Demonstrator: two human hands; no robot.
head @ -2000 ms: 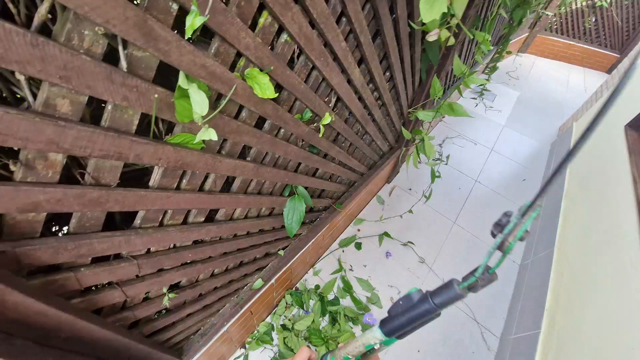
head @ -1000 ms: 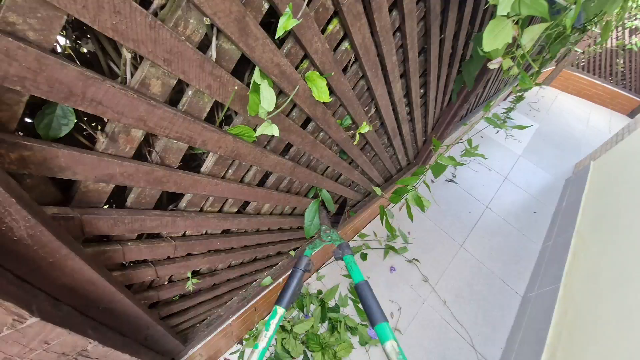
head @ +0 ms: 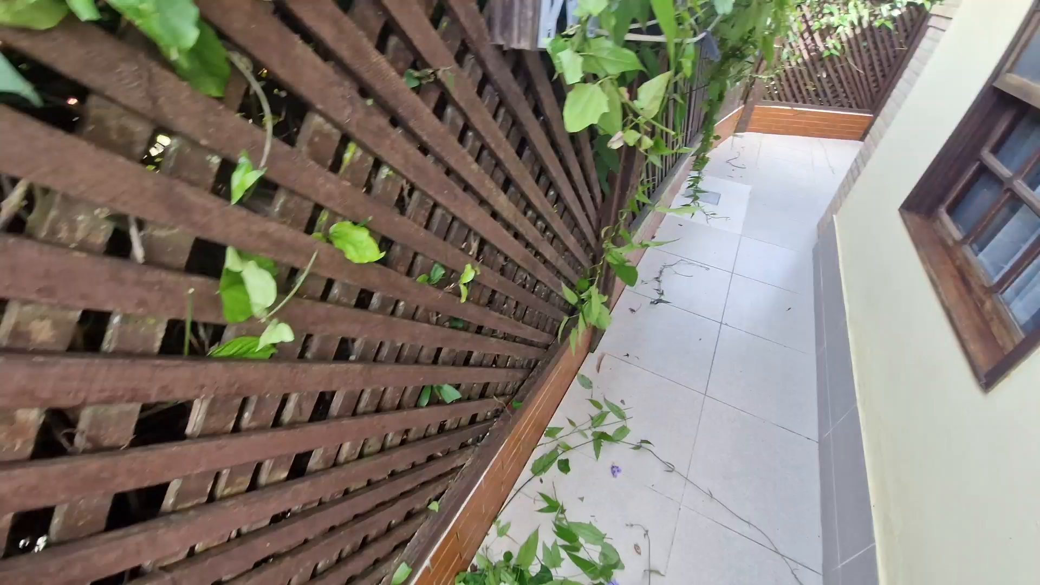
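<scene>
Neither of my hands shows in the head view, and the green-handled cutting tool is out of sight too. A brown wooden lattice fence point(head: 268, 374) fills the left side, with leafy shoots point(head: 355, 242) poking through its slats. A larger mass of green vine point(head: 617, 89) hangs over the fence at the top centre. Lower down, a leafy vine sprig point(head: 591, 309) hangs beside the fence's base. Cut vine stems and leaves point(head: 561, 548) lie on the floor at the bottom, close to a small purple flower point(head: 615, 470).
A low orange-brown brick curb point(head: 504, 471) runs under the fence. Pale floor tiles point(head: 756, 357) form a narrow walkway, bounded on the right by a cream wall point(head: 918, 422) with a wood-framed window point(head: 995, 219). Another lattice panel point(head: 837, 61) stands at the far end.
The green-handled cutting tool, at the fence's base one second ago, has left the view. The large leaf it was at no longer shows there. The view has shifted, bringing in the window.
</scene>
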